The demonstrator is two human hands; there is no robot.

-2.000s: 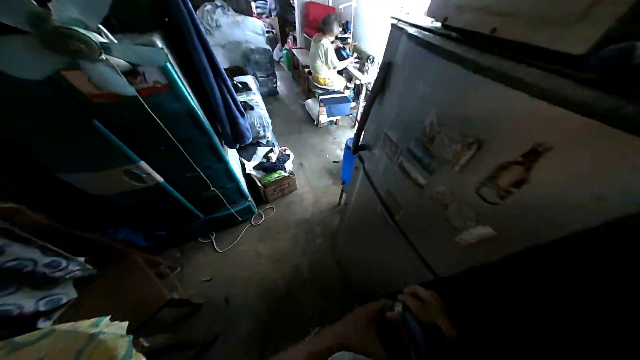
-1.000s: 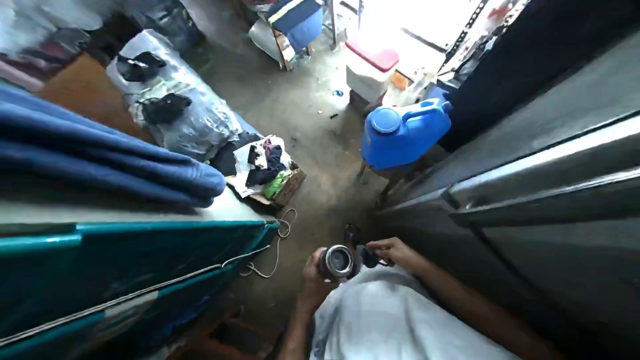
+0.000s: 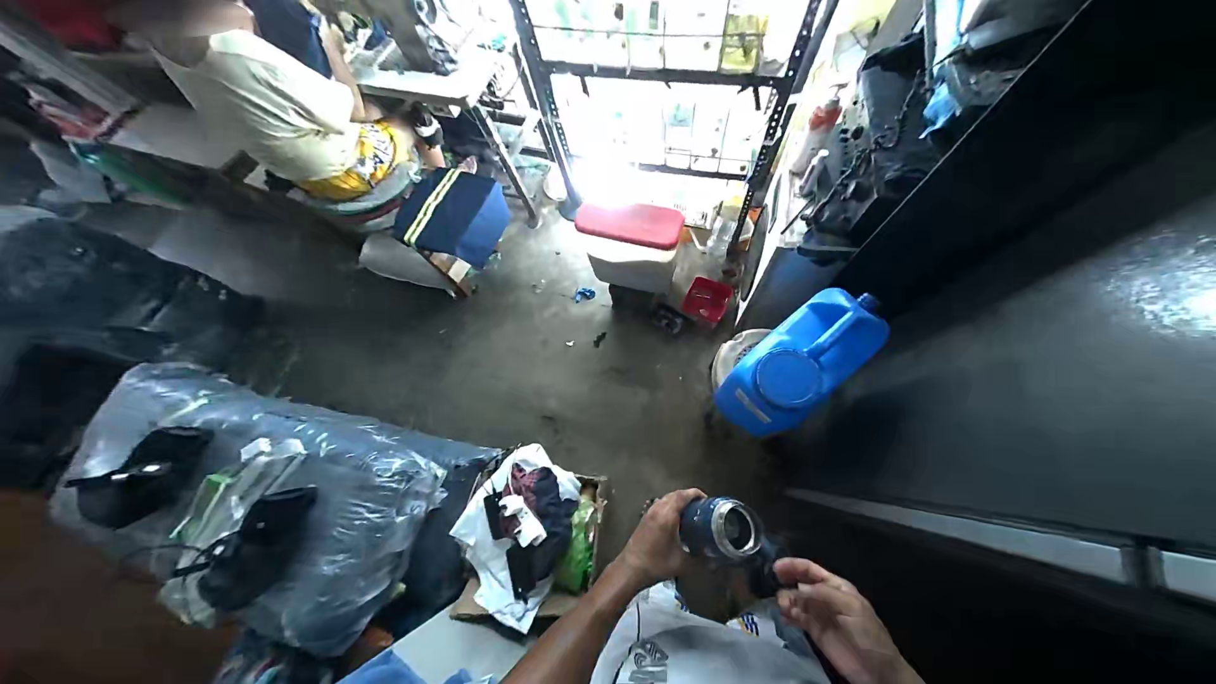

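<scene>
My left hand [image 3: 662,537] is wrapped around a dark blue metal bottle [image 3: 711,528], whose round open mouth tilts toward the camera. My right hand [image 3: 836,608], just right of the bottle, pinches a dark lid [image 3: 766,568] with thumb and fingers. The lid is close beside the bottle's mouth; whether they touch is not plain. Below both hands is the front of a light shirt with print on it.
A blue plastic jug [image 3: 788,378] stands ahead to the right, beside a dark wall. A cardboard box of cloths [image 3: 591,532] and a plastic-wrapped bundle [image 3: 332,513] lie left. A cooler with a red lid [image 3: 629,226] stands ahead. A person [image 3: 275,104] sits at a table, upper left.
The view has swung down and forward a good deal, with the jug and the seated person now larger. The bottle's open mouth shows in both the last frame and now.
</scene>
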